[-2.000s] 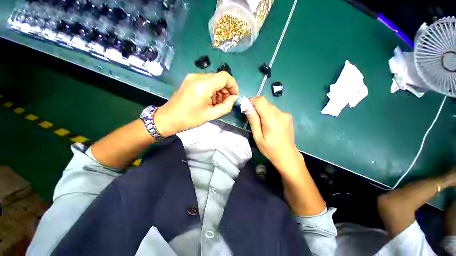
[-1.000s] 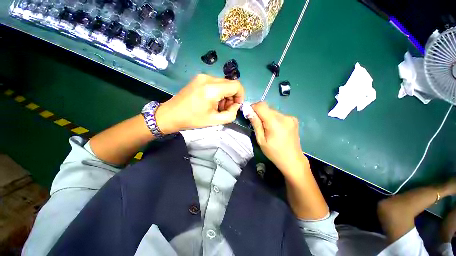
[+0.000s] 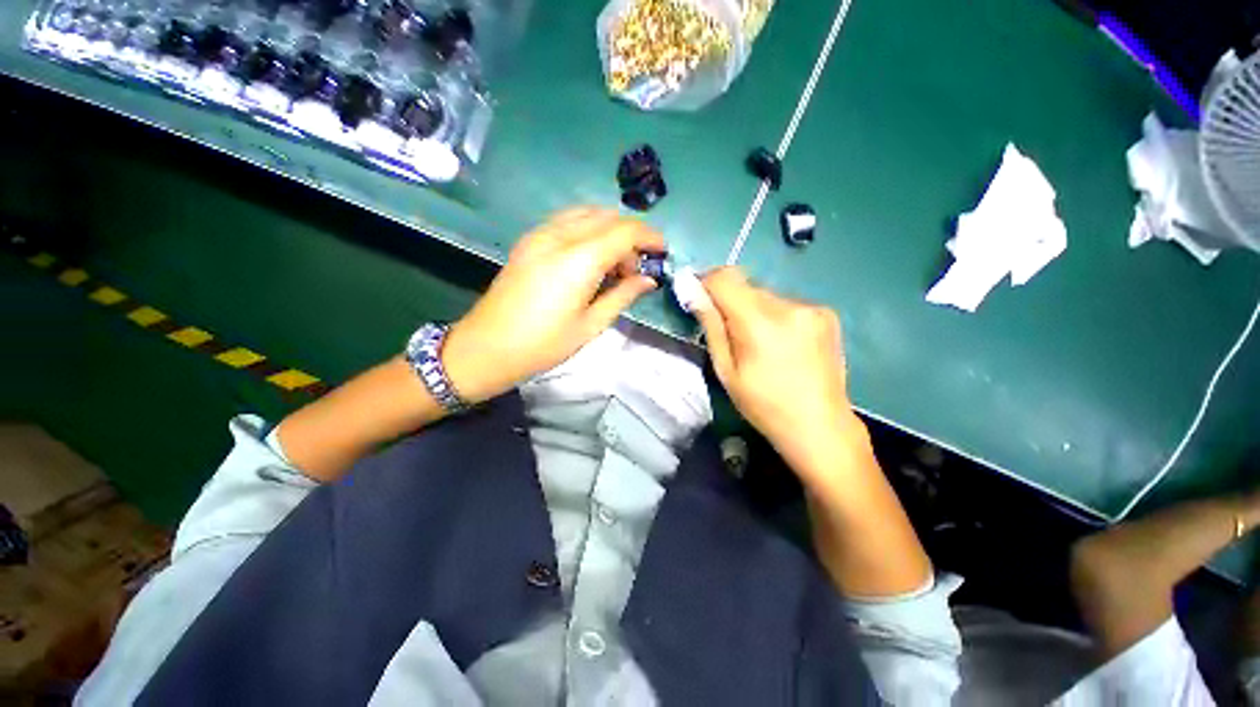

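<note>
My left hand (image 3: pixel 560 293), with a metal watch on its wrist, pinches a glossy black part (image 3: pixel 652 265) between its fingertips. My right hand (image 3: pixel 777 345) is close beside it on the right, its fingers curled in. A small white scrap, cloth or wrap (image 3: pixel 687 289), is at its thumb and fingertips, beside the black part; whether the two touch is unclear. Black pieces (image 3: pixel 641 178) lie on the table beyond my left hand. Another black part (image 3: pixel 764 169) lies at the pale seam, and one with a whitish face (image 3: pixel 799 224) lies right of it.
A clear tray of black parts (image 3: pixel 437 160) is at upper left. An open clear bag of gold-coloured bits (image 3: pixel 672 53) is at the top. Crumpled white paper (image 3: pixel 1006 232), more white paper (image 3: pixel 1169 189), a fan (image 3: pixel 1233 145) and a white cable (image 3: pixel 1199 402) are at right. Another person's arm (image 3: pixel 1154 553) is at lower right.
The leftmost loose black part is gone from the table. A black part now shows in my left fingertips, where none was clearly seen before. The view has shifted slightly.
</note>
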